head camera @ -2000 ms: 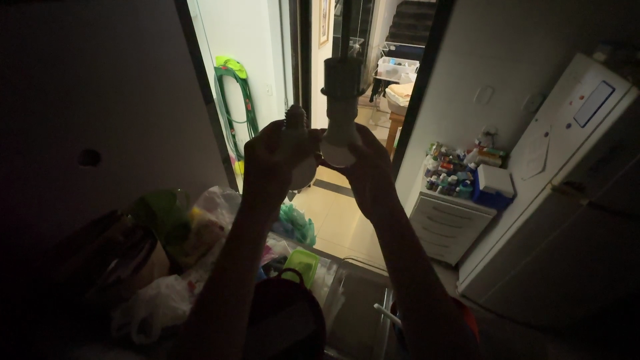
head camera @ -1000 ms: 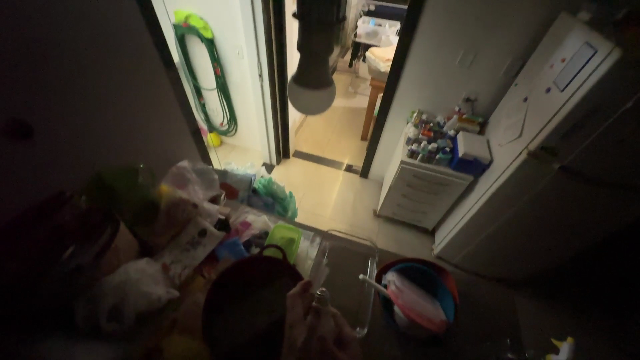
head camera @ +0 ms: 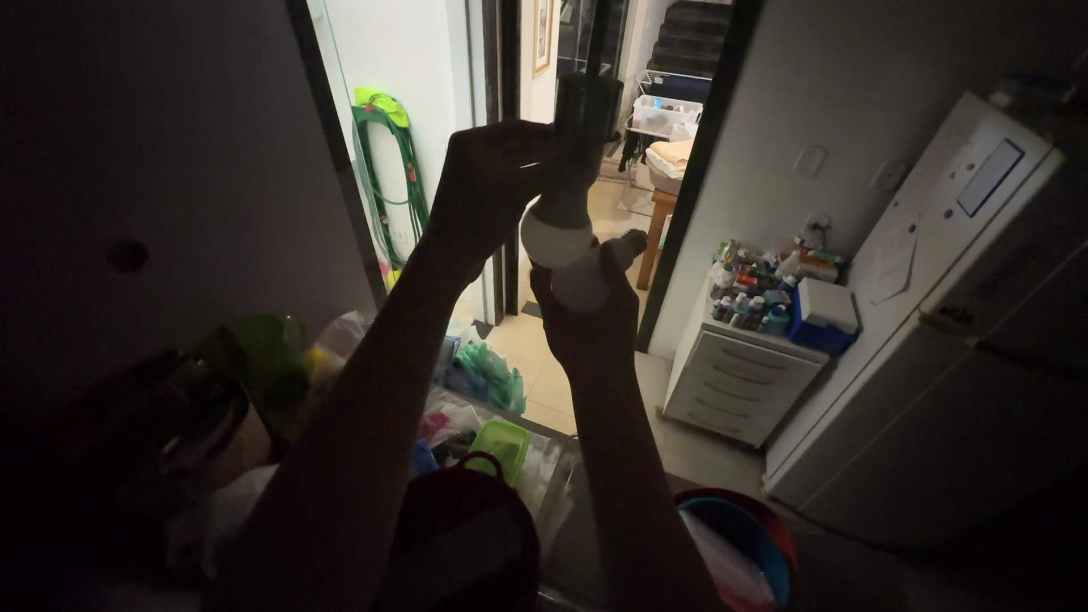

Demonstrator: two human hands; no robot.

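A dark hanging lamp holder (head camera: 586,110) comes down in the upper middle, with a white light bulb (head camera: 554,242) in its lower end, tilted down and left. My left hand (head camera: 497,183) is raised at its left side, fingers around the lower part of the holder; the fingertips merge with it in the dark. Just below, my right hand (head camera: 591,319) holds a second white bulb (head camera: 580,287), whose threaded metal base points up and right. The two bulbs overlap in view; whether they touch, I cannot tell.
Below stand a dark round container with a handle (head camera: 463,544), a green plastic tub (head camera: 500,449), plastic bags (head camera: 489,374) and nested basins (head camera: 778,544). A drawer cabinet (head camera: 748,382) with bottles and a white refrigerator (head camera: 901,280) are at the right, beyond them a doorway.
A second ago my hands were low at the bottom of the view, away from the hanging bulb. Both have risen to it, my left hand onto the holder and my right with the second bulb.
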